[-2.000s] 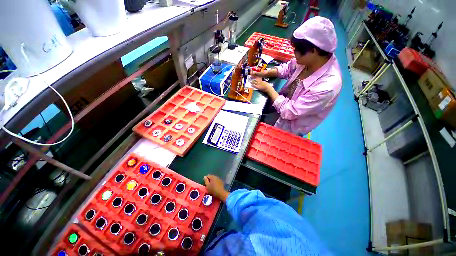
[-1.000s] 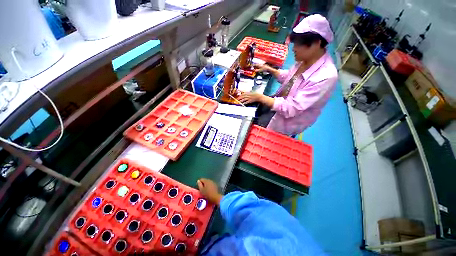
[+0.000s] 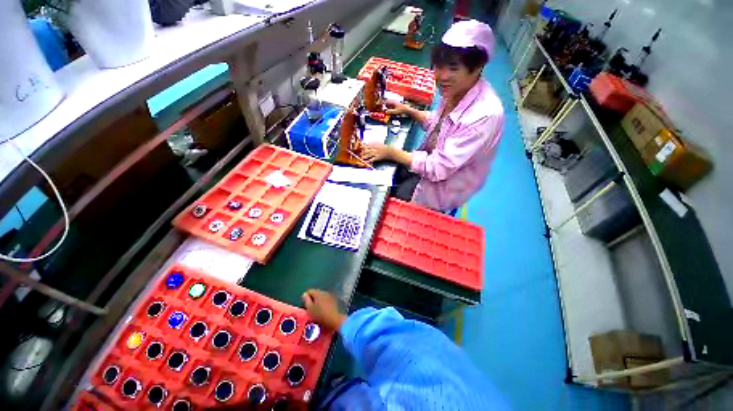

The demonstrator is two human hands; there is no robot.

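Note:
A red tray of round units fills the lower left. Most unit faces are dark, such as one unit; several glow, including a blue one, a green one and a yellow one. My right hand is at the tray's upper right corner, fingers curled; whether it grips the rim cannot be told. My left hand is not in view. A partly filled tray lies beyond, with several pale-faced units and a white slip. A calculator lies on white paper beside it.
An empty red tray sits right of the calculator. A person in pink sits beyond it, hands at an orange fixture beside a blue box. A white shelf overhangs the left; a rack stands across the blue floor.
The view has shifted, moving the bench things left in the picture. Lit units have changed colours. The person in pink has raised their head and moved their hands. My right hand stays at the tray's corner.

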